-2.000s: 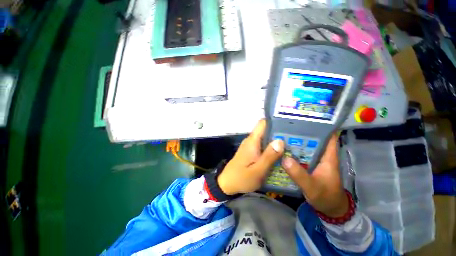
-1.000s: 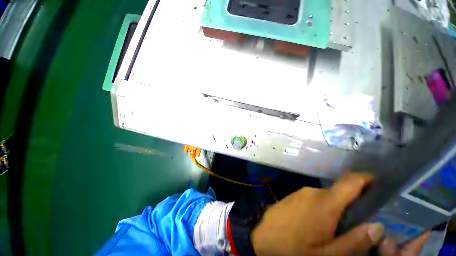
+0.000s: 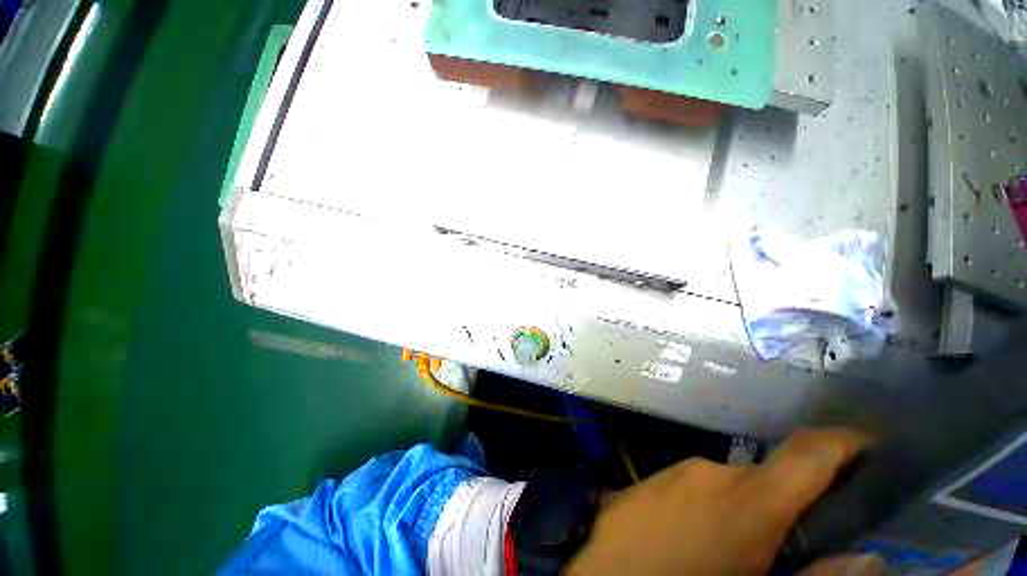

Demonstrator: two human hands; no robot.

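Observation:
The grey teach pendant point(image 3: 901, 473) is at the lower right, blurred and cut off by the picture's edge; a corner of its screen shows. My left hand point(image 3: 710, 512) is closed around its near left side. A bit of skin shows at the bottom edge below the pendant, too cut off to tell whose finger it is. I cannot make out my right hand. At the top, the teal-green pressing frame point(image 3: 608, 73) lies over the orange-brown fixture point(image 3: 670, 109), with a dark part in its window.
The white machine bed point(image 3: 372, 169) has a green start button point(image 3: 529, 344) on its front. A crumpled white cloth point(image 3: 811, 287) lies at its right, beside the perforated metal plate point(image 3: 980, 169). An orange-yellow cable point(image 3: 484, 402) hangs below the front edge. A green surface point(image 3: 169, 394) is at left.
The view has turned and come closer to the machine front. The pendant, held upright in both hands two seconds ago, is now at the lower right and mostly cut off.

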